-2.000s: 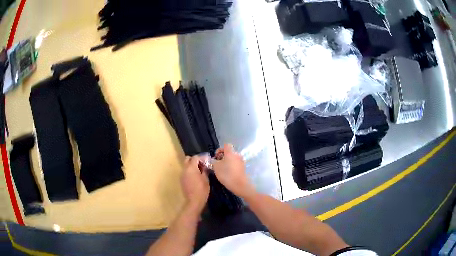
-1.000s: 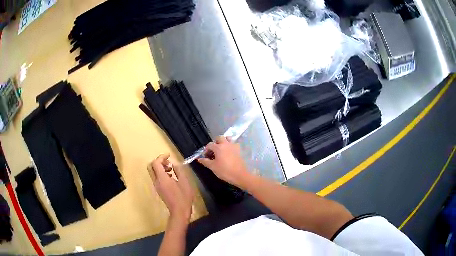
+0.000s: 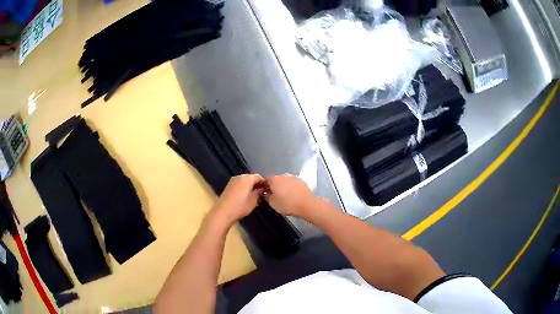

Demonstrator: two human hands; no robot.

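Note:
A loose bundle of black strips [image 3: 212, 150] lies slantwise across the seam between tan tabletop and metal, its far ends uneven. My left hand [image 3: 241, 195] and my right hand [image 3: 290, 194] meet over its middle, fingertips pinched together. Both appear to grip a thin clear tie around the bundle. The knot area is mostly hidden by my fingers. A pale, shiny piece of the tie [image 3: 309, 172] shows beyond my right hand. The near end of the bundle sticks out below my hands.
Two long black stacks [image 3: 110, 190] and a shorter one [image 3: 49, 254] lie left. A wide strip pile [image 3: 150, 43] is at the back. On the right are tied bundles [image 3: 417, 153], crumpled clear bags [image 3: 368, 55] and a grey scale [image 3: 476, 46]. A calculator [image 3: 11, 144] sits far left.
My left hand was off the bundle, open beside it, one second ago. It has moved right to meet my right hand at the tie. The view has shifted slightly.

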